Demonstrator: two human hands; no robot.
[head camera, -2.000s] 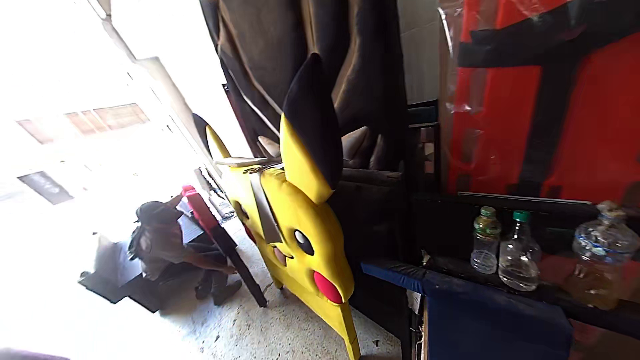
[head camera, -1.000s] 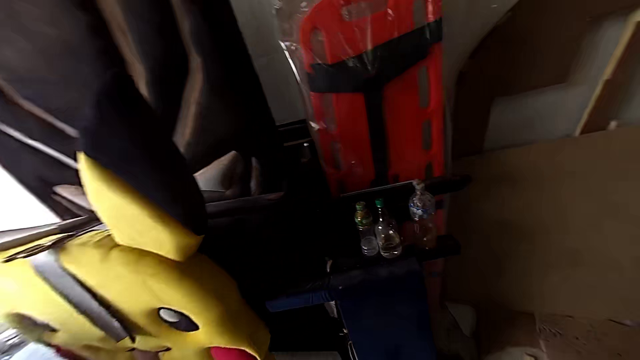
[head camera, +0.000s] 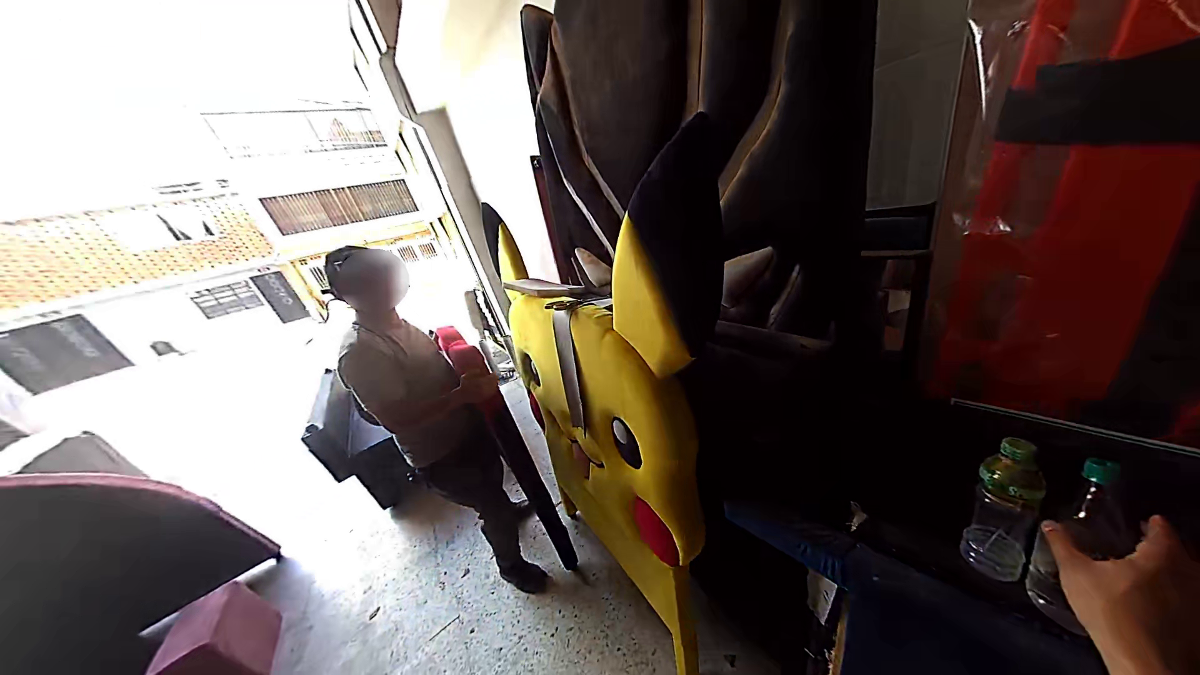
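Note:
My right hand is at the lower right edge, its thumb and fingers spread around the near side of a clear plastic bottle with a green cap. Whether the skin touches the bottle cannot be told. Just left of it stands another clear bottle with a green-yellow cap and neck band, with some clear liquid low inside. Both bottles rest on a dark ledge. My left hand is not in view.
A yellow padded Pikachu headboard stands mid-view before dark upholstered panels. Left of it, a person holds a red-and-black padded piece. Red wrapped board at right; pink-edged grey piece at lower left.
My right hand has come into view at the green-capped bottle. The person, crouching two seconds ago, now stands holding the red-and-black piece. The view swung right and back.

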